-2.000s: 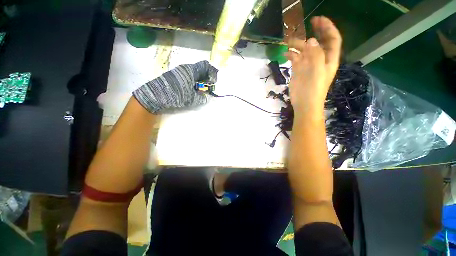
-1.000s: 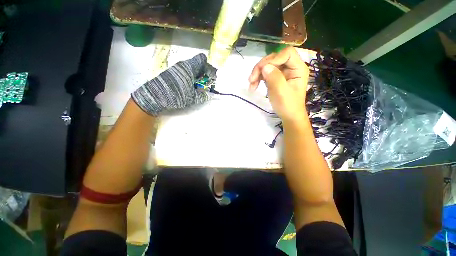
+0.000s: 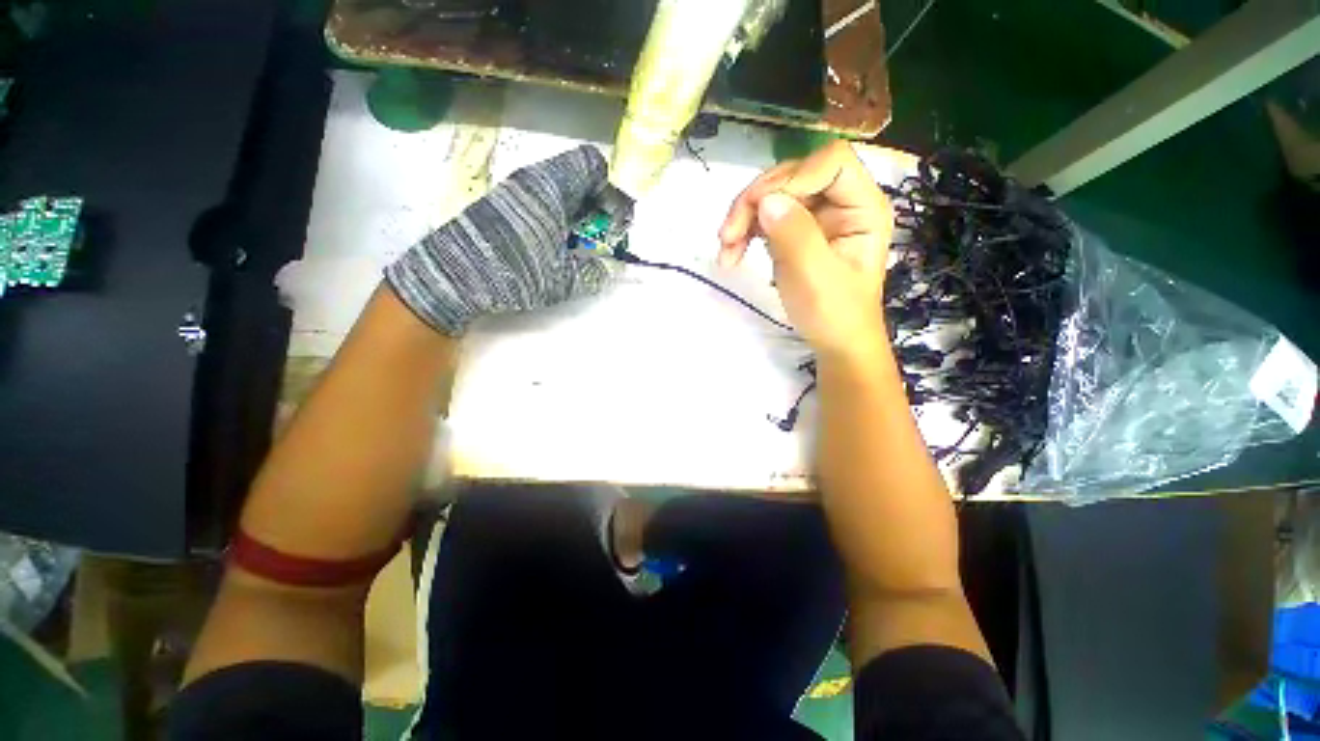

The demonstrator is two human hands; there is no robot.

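My left hand [image 3: 510, 243], in a grey-and-black knit glove, holds a small green circuit board [image 3: 595, 232] at its fingertips, partly hidden by the glove. The board is right under the lower end of the pale-yellow wrapped tool [image 3: 666, 102]. A thin black cable [image 3: 702, 278] runs from the board right and down to my right hand. My bare right hand [image 3: 815, 239] is raised over the white surface with its fingers curled; whether it holds anything cannot be told. The cable's far end is hidden behind this hand.
A tangled black cable pile [image 3: 984, 319] lies right of my right hand, beside a clear plastic bag [image 3: 1173, 369]. Green board panels [image 3: 39, 243] lie on the black surface [image 3: 109, 391] at left. A brown-edged dark shelf [image 3: 478, 61] stands ahead on the white work surface [image 3: 623, 405].
My right hand has moved left and down from near the shelf's right corner, its fingers now curled. My left hand has turned slightly, showing the green board under the tool.
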